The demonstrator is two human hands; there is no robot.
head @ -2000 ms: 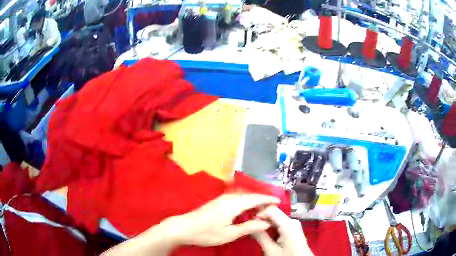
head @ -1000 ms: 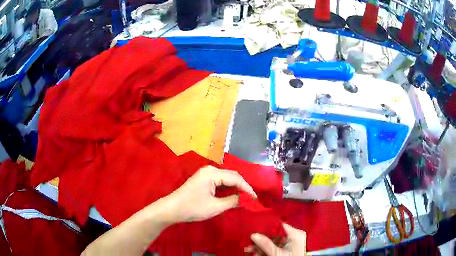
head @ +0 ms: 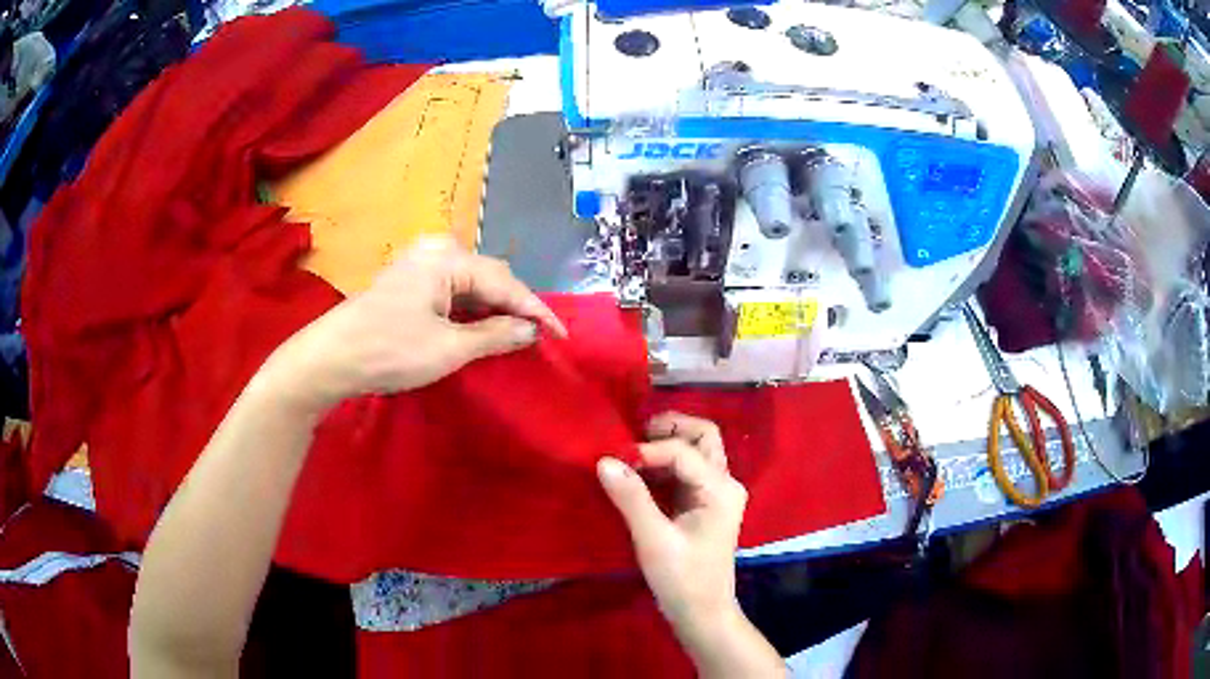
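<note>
My left hand (head: 425, 318) pinches the edge of a red fabric panel (head: 478, 464) between thumb and fingers, left of the needle area. My right hand (head: 683, 504) pinches the same panel's edge lower and to the right, in front of the machine. The edge is stretched slantwise between the two hands. The overlock machine (head: 796, 93) stands just beyond, with its presser foot and needle area (head: 633, 265) behind the cloth. Another flat red piece (head: 809, 458) lies right of my right hand.
A red fabric heap (head: 146, 252) covers the left side beside the yellow board (head: 385, 186). Snips (head: 902, 444) and fabric shears (head: 1028, 431) lie at the right front edge. A clear plastic bag (head: 1141, 292) is at the right; maroon cloth (head: 1035, 597) is at lower right.
The view has tilted down and shifted right. My hands have moved from working close together to holding the panel's edge spread between them, nearer the needle area.
</note>
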